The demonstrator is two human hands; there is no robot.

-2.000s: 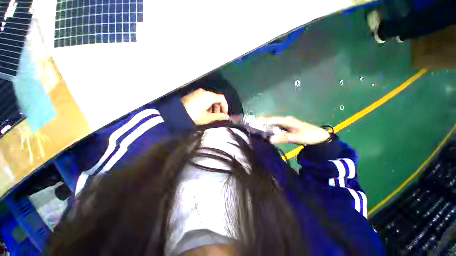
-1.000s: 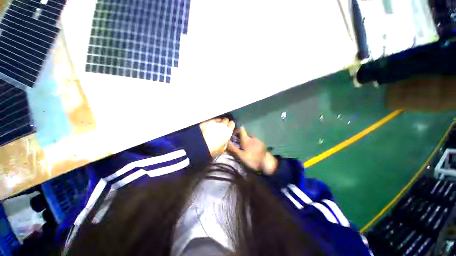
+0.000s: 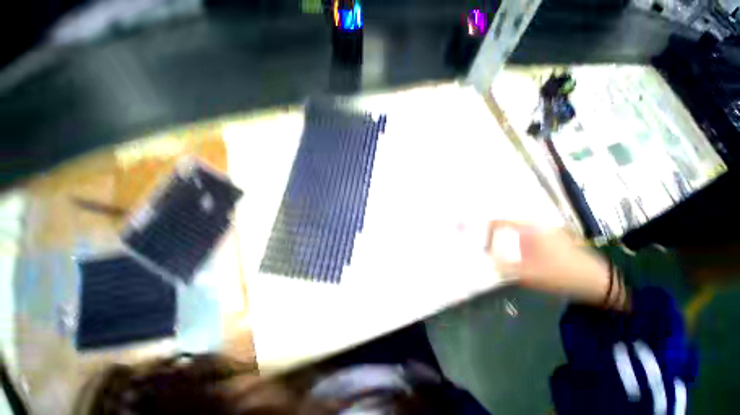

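A sticker sheet (image 3: 324,203) of small dark squares lies on the white part of the bench (image 3: 430,194), blurred, with a stepped right edge. Two more dark sheets, an upper one (image 3: 185,220) and a lower one (image 3: 126,304), lie on the brown area at left. My right hand (image 3: 531,255) is blurred over the bench's front edge, right of the sticker sheet and not touching it. A whitish patch shows at its fingertips; I cannot tell if it is a held thing. My left hand is not in view.
A dark belt (image 3: 203,89) runs behind the bench, with a multicolour light (image 3: 349,14) and a purple light (image 3: 476,22). A pale upright bar (image 3: 505,44) stands at its edge. A dark-handled tool (image 3: 578,194) and a dark lump (image 3: 557,101) lie at right.
The view has swung up to the bench and belt. My hands were together below the bench edge; my right hand is now apart at the right, and my left hand has gone out of view.
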